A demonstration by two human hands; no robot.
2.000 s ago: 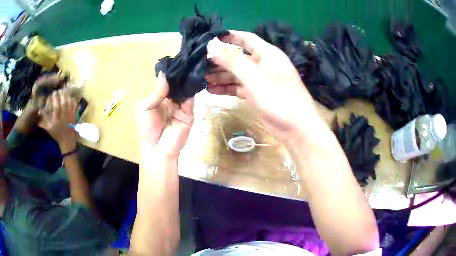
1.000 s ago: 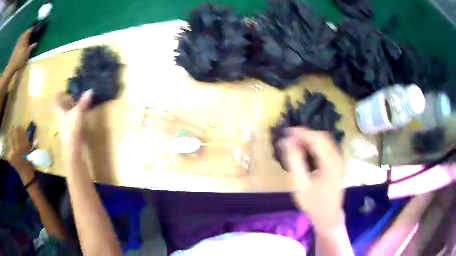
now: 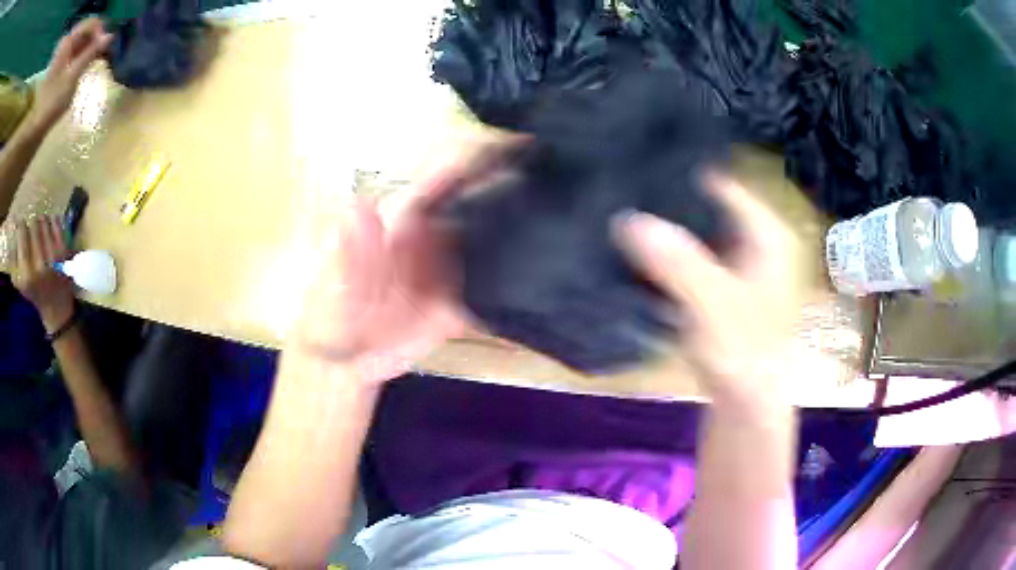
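A large black ruffled cluster (image 3: 579, 256), blurred by motion, is held up above the board in front of me. My right hand (image 3: 724, 278) grips its right side, with the thumb lying across its front. My left hand (image 3: 384, 278) is at its left edge, blurred, palm turned towards the cluster and fingers spread. Some fingertips overlap or touch the cluster; whether they grip it cannot be told. The white glue dish is not visible.
More black clusters (image 3: 880, 139) line the belt edge. A clear bottle (image 3: 880, 247) stands at right beside a metal-edged tray. At left are a yellow tool (image 3: 145, 189), a white squeeze bottle (image 3: 91, 272), a coworker's hand (image 3: 42, 262) and another black cluster (image 3: 156, 47).
My left hand has let go of the cluster at left and moved right. My right hand has lifted the cluster from the board and brought it to the middle. The view has shifted.
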